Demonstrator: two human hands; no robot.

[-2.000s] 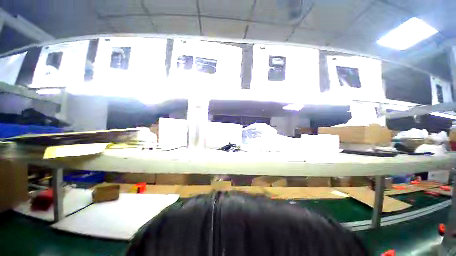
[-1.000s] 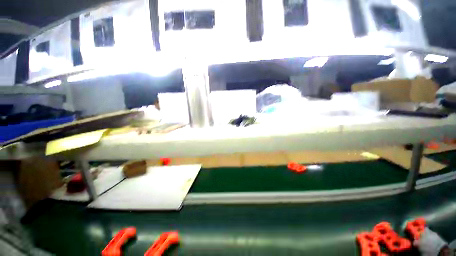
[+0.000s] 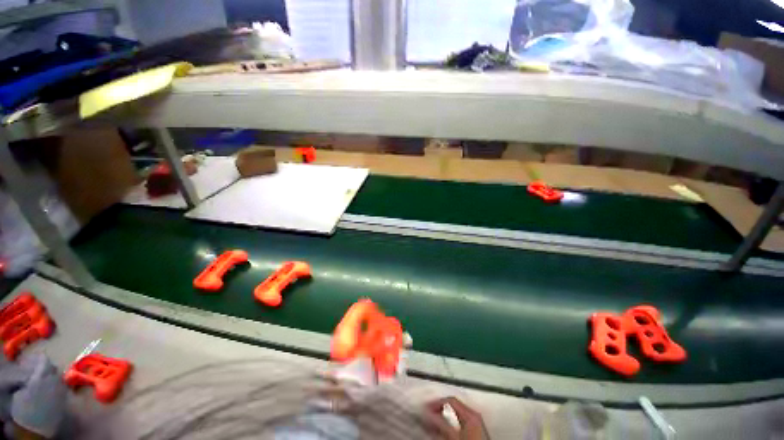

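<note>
An orange controller shell (image 3: 370, 335) is held up over the near belt rail, blurred by motion. My left hand (image 3: 357, 373), in a white glove, grips it from below; the wrist is hidden behind blurred hair-like strands. My right hand (image 3: 462, 418) is bare, low at the bottom edge and partly cut off. A small white piece, apparently wiping cloth (image 3: 450, 415), shows between its fingers. It is to the right of the shell and apart from it.
Orange shells lie on the green belt (image 3: 464, 301), left and right. More lie on the pale bench (image 3: 172, 344) by a neighbour's gloved hand (image 3: 39, 397). A clear round object (image 3: 584, 419) and white pen (image 3: 657, 418) lie right. A shelf (image 3: 481, 99) crosses above.
The view has tilted down from the shelf to the belt and bench. My two hands and the held shell have come into view. The dark hair no longer fills the lower middle.
</note>
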